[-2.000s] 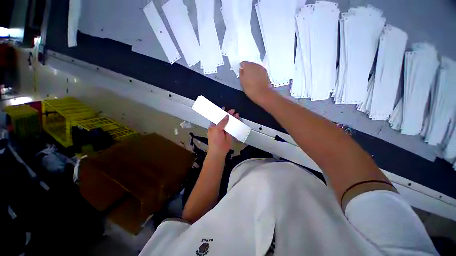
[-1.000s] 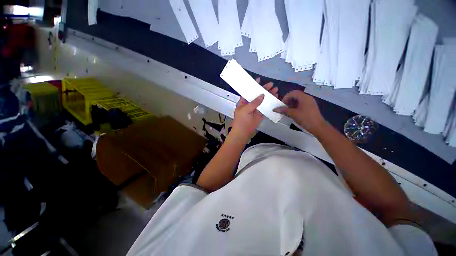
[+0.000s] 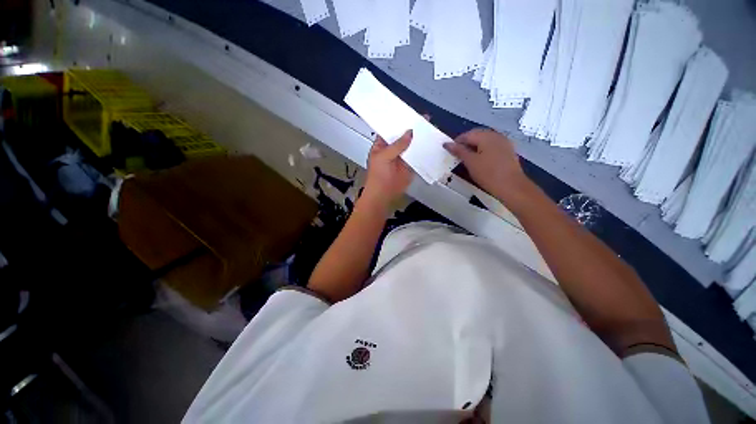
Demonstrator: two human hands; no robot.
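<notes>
A thin layer of white fabric strips (image 3: 399, 124) is held slanting over the table edge, its far end up and to the left. My left hand (image 3: 390, 166) grips it from the near side, thumb on top and fingers underneath. My right hand (image 3: 487, 157) is at the right end of the strips, thumb and fingertip pinching their edge. Whether it has hold of one piece or several cannot be seen. Fanned stacks of white pieces (image 3: 584, 79) lie in a long row behind my hands.
The stacks lie on a grey sheet (image 3: 452, 93) with a dark band (image 3: 331, 62) before the table rail (image 3: 290, 91). A round spoked disc (image 3: 580, 209) is beside my right forearm. Yellow crates (image 3: 104, 103) and a brown box (image 3: 211, 215) are at left below.
My right hand has come back from the row to the strips in my left hand and stays at their right end. The view has shifted, and the row now sits higher in it.
</notes>
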